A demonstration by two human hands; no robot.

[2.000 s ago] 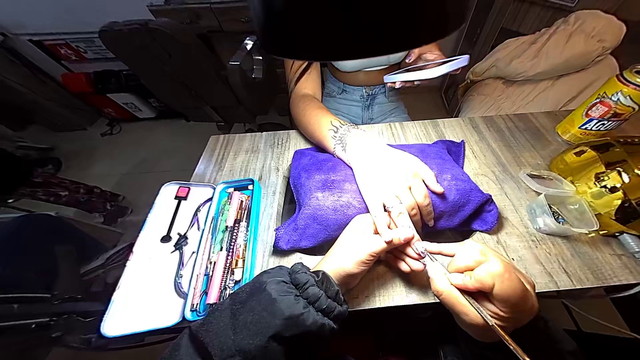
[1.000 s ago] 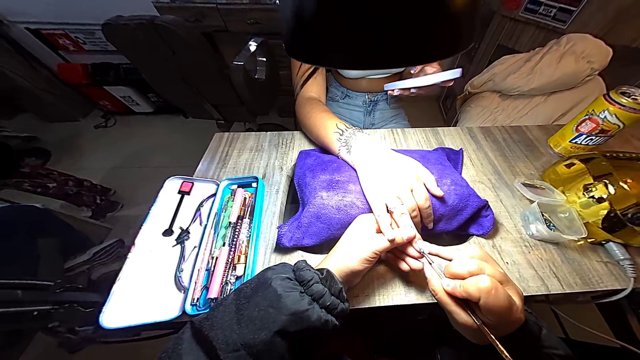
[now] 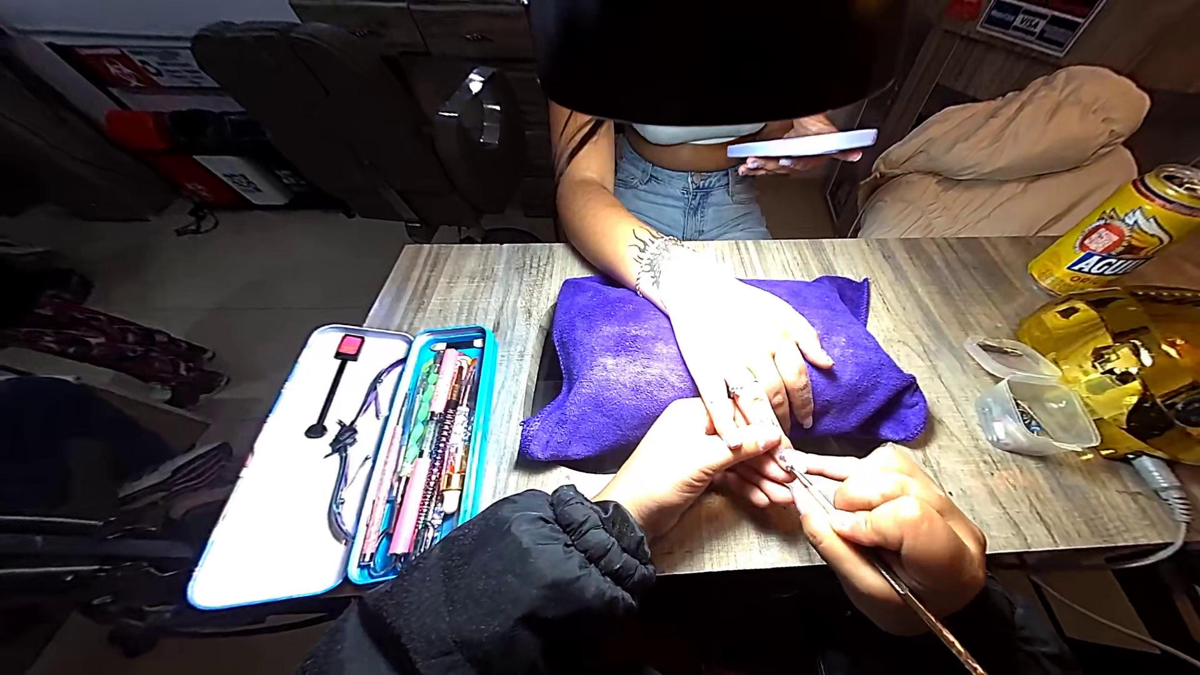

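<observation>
My left hand (image 3: pixel 689 459), in a black sleeve, grips a finger of the other person's hand (image 3: pixel 750 337). That hand rests palm down on a purple towel-covered cushion (image 3: pixel 614 375); a ring and a wrist tattoo show on it. My right hand (image 3: pixel 900 525) holds a thin nail brush (image 3: pixel 895 581) like a pen, its tip touching the nail of the gripped finger. To the left lies an open case (image 3: pixel 489 422) with pens and brushes, and a black stick with a pink end (image 3: pixel 330 389) on its white lid.
A small clear plastic container (image 3: pixel 1036 417) stands at the right beside a shiny gold object (image 3: pixel 1125 375) with a grey cable. Behind them is a yellow drink can (image 3: pixel 1116 230). A dark lamp-like shape (image 3: pixel 717 56) hangs overhead. The other person holds a phone (image 3: pixel 802 143) beyond the wooden table (image 3: pixel 947 281).
My right hand has shifted slightly and the brush's rear end has swung a little to the left. My left hand keeps its hold on the finger.
</observation>
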